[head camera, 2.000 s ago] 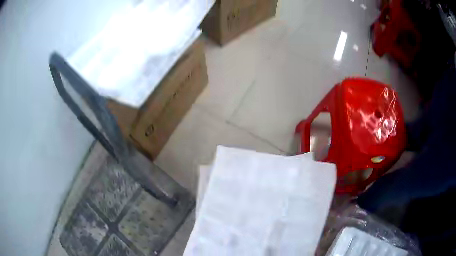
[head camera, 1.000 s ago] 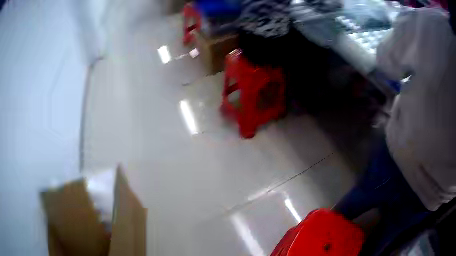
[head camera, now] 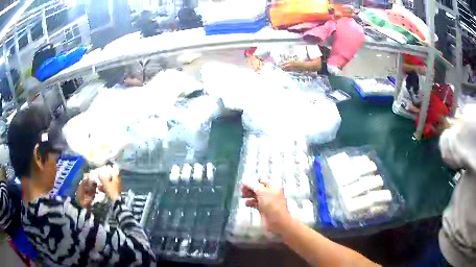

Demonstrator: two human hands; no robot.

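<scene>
My right hand (head camera: 266,202) reaches in from the lower right on a bare forearm, over a clear tray stack (head camera: 245,216) filled with rows of white units. Its fingers are partly curled. The picture is too blurred to tell whether they hold anything. My left hand is not in view. A tray (head camera: 195,211) at left of the stack holds a row of white units (head camera: 192,172) and dark pockets with small silver parts. At right, a clear bag or tray (head camera: 357,185) holds stacked white pieces beside a blue edge (head camera: 321,190).
A person in a zebra-pattern top (head camera: 78,224) works at left with both hands. Large clear polybags (head camera: 292,107) lie across the dark green bench (head camera: 224,146). A shelf (head camera: 182,44) runs above. Other people sit across the bench, and one in grey (head camera: 462,208) stands at right.
The view has swung from the floor, cartons, trolley and red stools up to the bench. My right hand has come into view over the filled trays.
</scene>
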